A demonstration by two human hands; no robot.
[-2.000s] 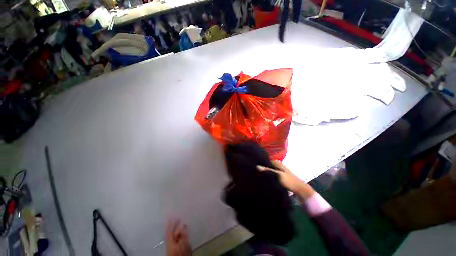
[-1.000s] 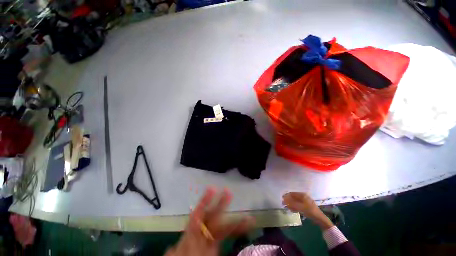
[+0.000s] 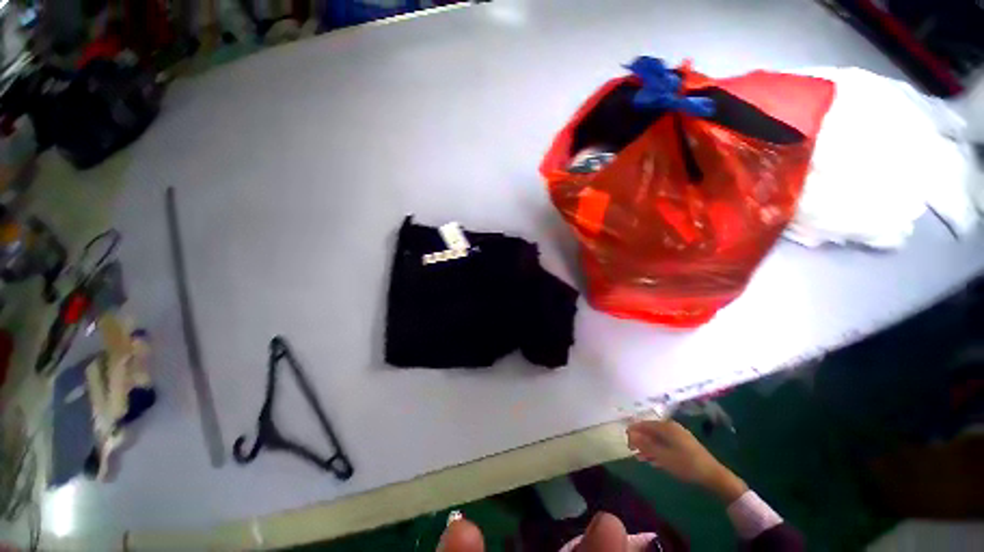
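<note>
A black garment (image 3: 469,307) with small white tags lies flat on the pale table (image 3: 313,183) in front of me. A red plastic bag (image 3: 691,216), tied with a blue strip (image 3: 664,88) and holding dark cloth, stands to its right. My right hand (image 3: 674,450) is at the table's front edge below the bag, with its fingers curled; I cannot tell whether it holds something small. My left hand (image 3: 529,536) is cut off by the bottom edge of the picture, with only fingertips showing, and nothing is seen between them.
A black hanger (image 3: 313,431) and a long metal ruler (image 3: 194,334) lie to the left. A blue folder (image 3: 73,426) with cream pieces (image 3: 117,388) is at the far left. White fabric (image 3: 879,162) lies behind the bag's right side. A black bundle (image 3: 92,113) is at the back left.
The black garment went from being held at my right hand to lying on the table. My left hand has since dropped down to the picture's bottom edge. The view has shifted.
</note>
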